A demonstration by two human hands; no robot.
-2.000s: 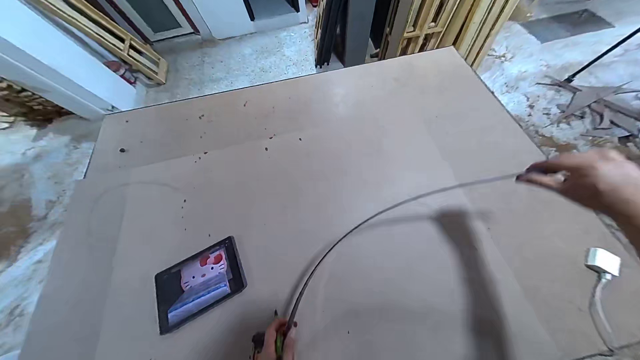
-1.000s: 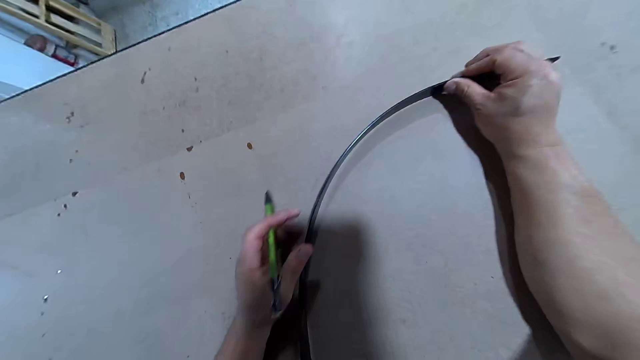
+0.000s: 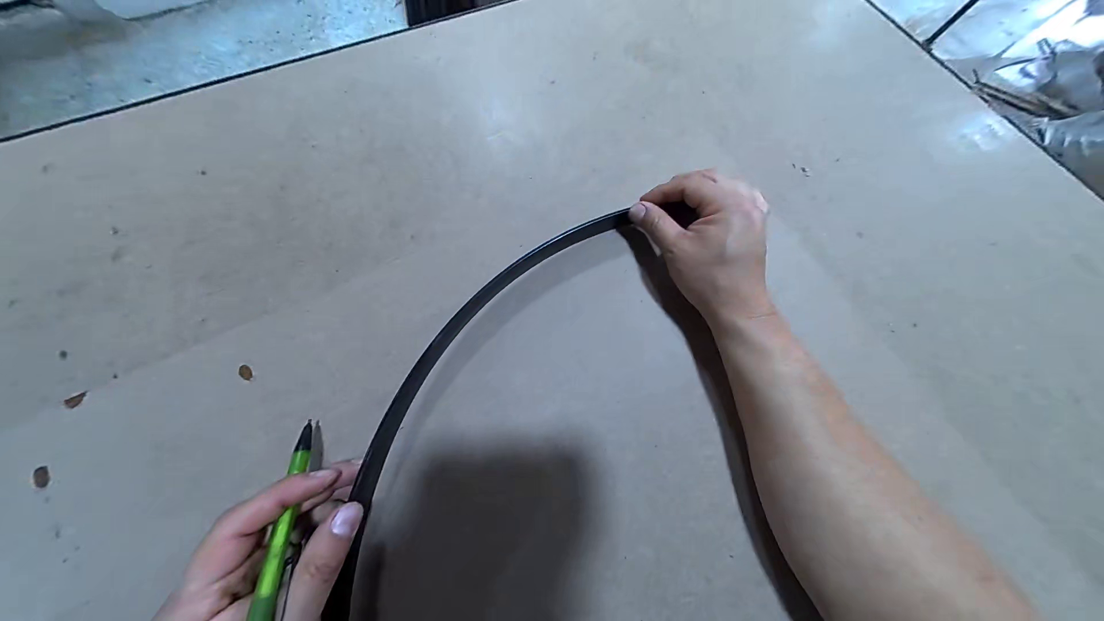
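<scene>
A thin dark flexible strip (image 3: pixel 448 332) curves in an arc over the tan board surface (image 3: pixel 535 379). Its upper end is pinched between the thumb and fingers of my right hand (image 3: pixel 716 233), which lies near the middle of the board. At the lower left my left hand (image 3: pixel 285 543) holds the strip's lower part with its thumb against it. The same hand also has a green pen or mechanical pencil (image 3: pixel 289 517) between its fingers, dark tip pointing up and away. The strip's lower end runs out of view at the bottom edge.
The board's far edge (image 3: pixel 207 84) crosses the upper left, with pale floor (image 3: pixel 259 39) beyond it. Past the right edge lie scraps and crumpled sheeting (image 3: pixel 1069 129) on the floor. Small chips and brown spots (image 3: pixel 246 373) mark the board at left.
My right hand first held the strip far out to the right; both hands now hold it in a tighter arc. The view has shifted, and the tablet and white plug seen earlier are out of it.
</scene>
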